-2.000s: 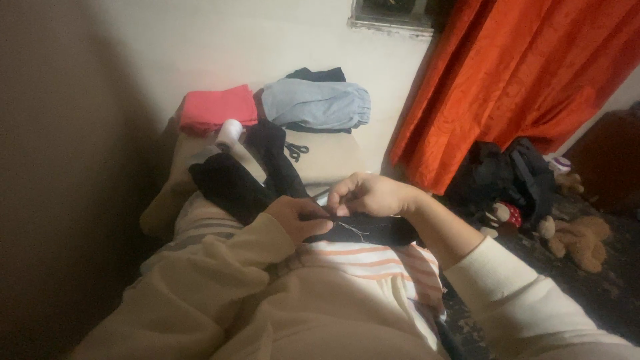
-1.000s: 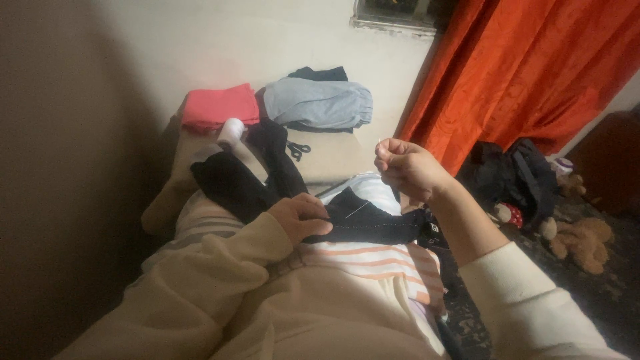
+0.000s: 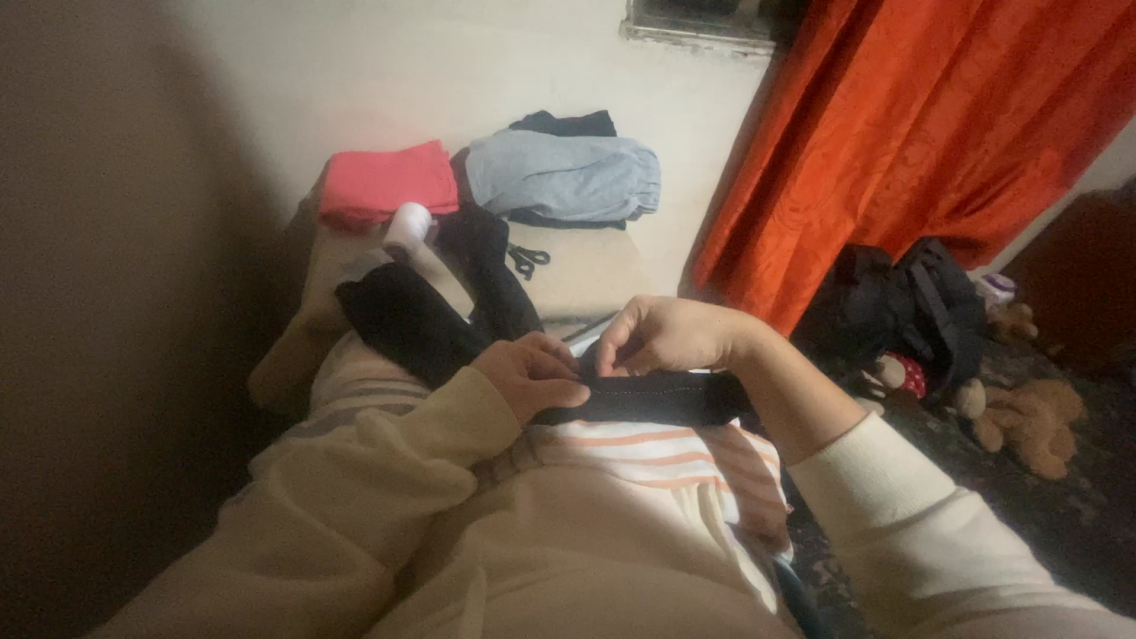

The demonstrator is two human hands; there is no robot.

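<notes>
Black fabric (image 3: 657,398) lies across my lap, with a line of pale stitches along its upper part. My left hand (image 3: 537,373) pinches its left part between thumb and fingers. Bent at the wrist, my right hand (image 3: 661,337) is at the fabric's upper edge, fingertips pointing down and close together; whether they hold a needle is too small to tell. Two black lengths of the cloth (image 3: 417,319) stretch up and left from my lap. A white thread spool (image 3: 409,224) and black-handled scissors (image 3: 530,261) rest on the beige surface beyond.
Folded pink cloth (image 3: 390,182) and a grey-blue garment (image 3: 564,173) over dark cloth sit by the wall. An orange curtain (image 3: 887,133) hangs at right. Below it are a black bag (image 3: 932,311) and a brown plush toy (image 3: 1034,422). Striped cloth (image 3: 657,453) covers my lap.
A second ago my right hand was raised away from the cloth, with a thread running from the fabric; now it is back down at the cloth beside my left hand.
</notes>
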